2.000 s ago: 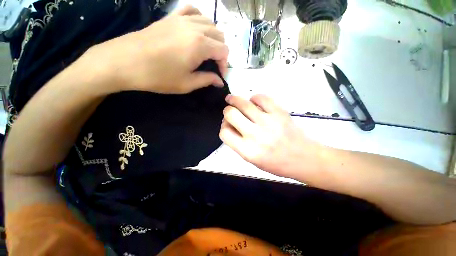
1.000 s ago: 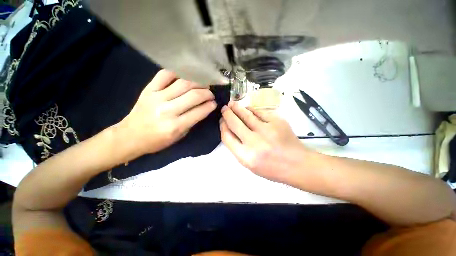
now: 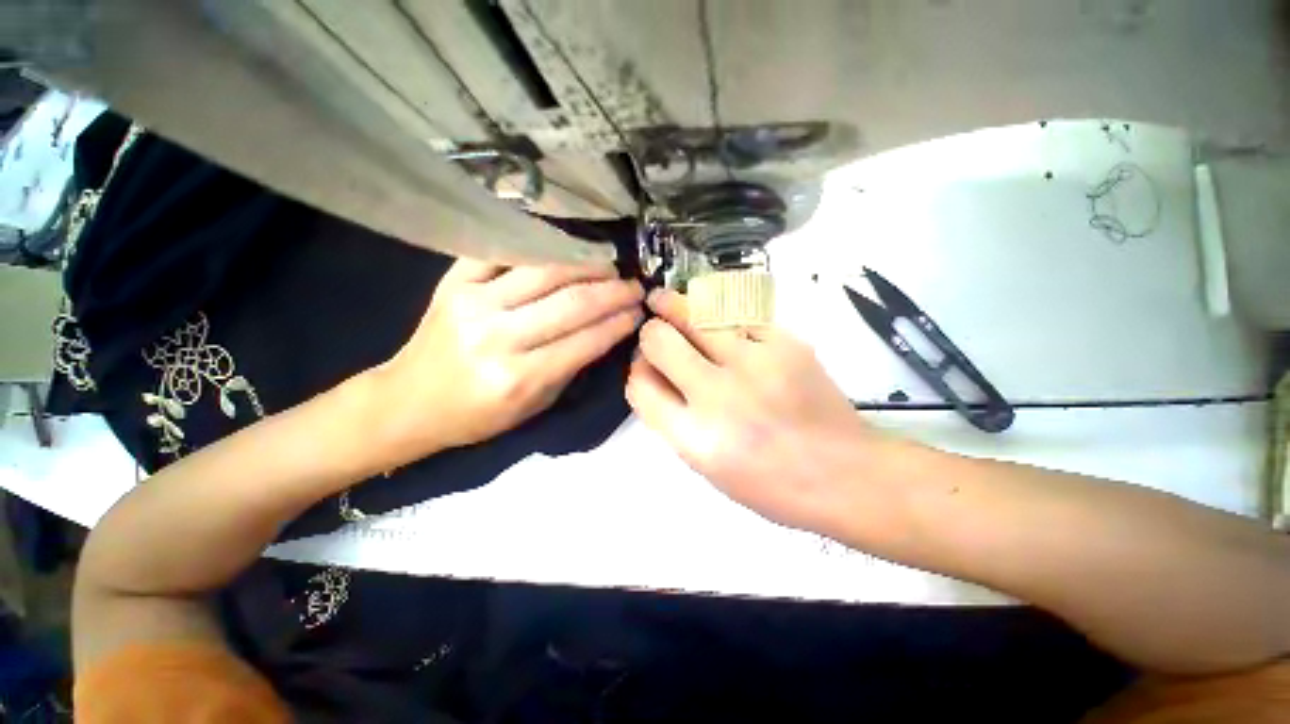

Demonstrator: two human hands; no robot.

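The black garment fabric with gold embroidery lies on the white table, left of the needle area. My left hand lies on the cloth with its fingertips near the fabric edge, just in front of the presser foot. My right hand pinches the fabric edge at the same spot, its fingertips almost touching the left ones. The needle tip and the exact stitching line are hidden by the machine head and my fingers.
The off-white sewing machine head fills the top. A cream ribbed knob is right of the foot. Black thread snips lie right of my right hand, and loose thread lies farther right. More black cloth hangs below the table edge.
Since two seconds ago the machine head has come into view and my left hand has gone from a raised pinch to lying on the cloth. In the last second my hands barely moved.
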